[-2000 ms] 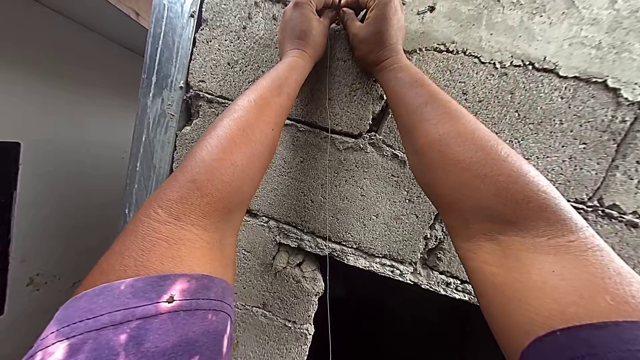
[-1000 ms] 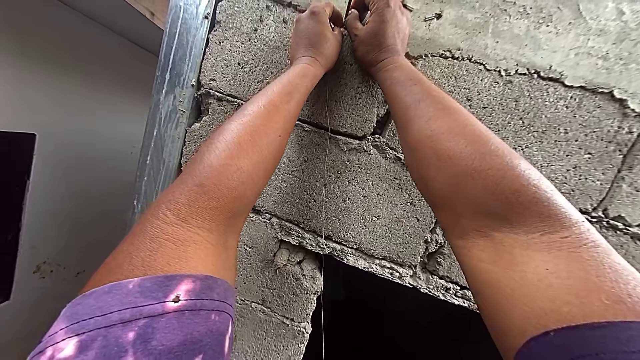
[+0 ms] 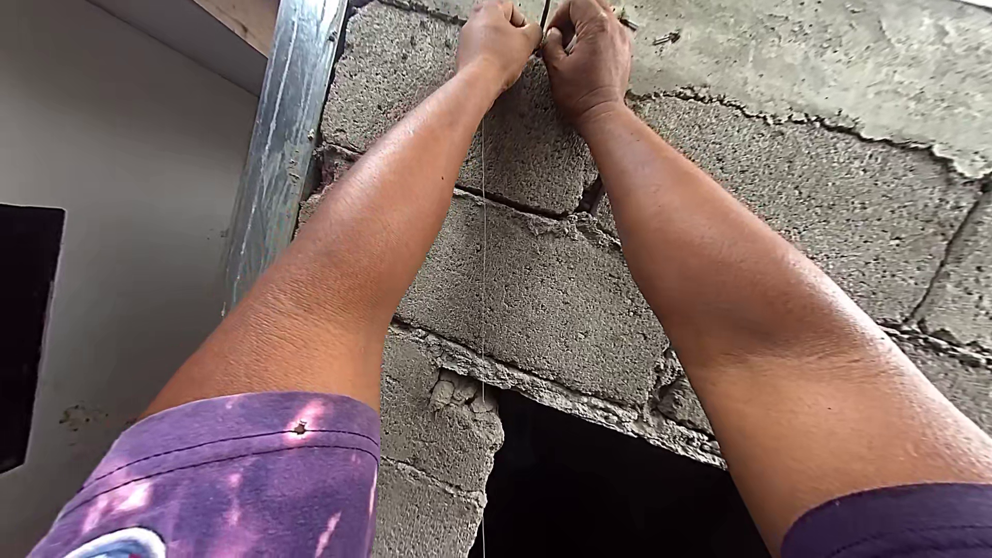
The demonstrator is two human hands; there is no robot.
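Note:
Both of my hands are raised at the top of the view, against a wall of concrete blocks (image 3: pixel 542 287). My left hand (image 3: pixel 498 43) is curled, thumb and forefinger pinched together near the right hand. My right hand (image 3: pixel 587 58) has its fingers bent and its thumb tip close to the left one. A thin dark rod or wire (image 3: pixel 545 14) rises between the fingertips; which hand grips it is unclear. A thin pale string (image 3: pixel 483 256) hangs straight down from below my left hand, past the blocks and the dark opening. Its upper end is hidden.
A metal post (image 3: pixel 283 147) stands upright along the wall's left edge. Smooth cement plaster (image 3: pixel 806 62) covers the upper right, with a short metal piece (image 3: pixel 666 37) sticking out. Below lies a dark opening (image 3: pixel 604 488) with rough block edges. A grey wall (image 3: pixel 147 194) is at left.
My hands stay together at the same part of the wall, and their fingers have shifted a little. The lower part of the string has swung left against the opening's edge.

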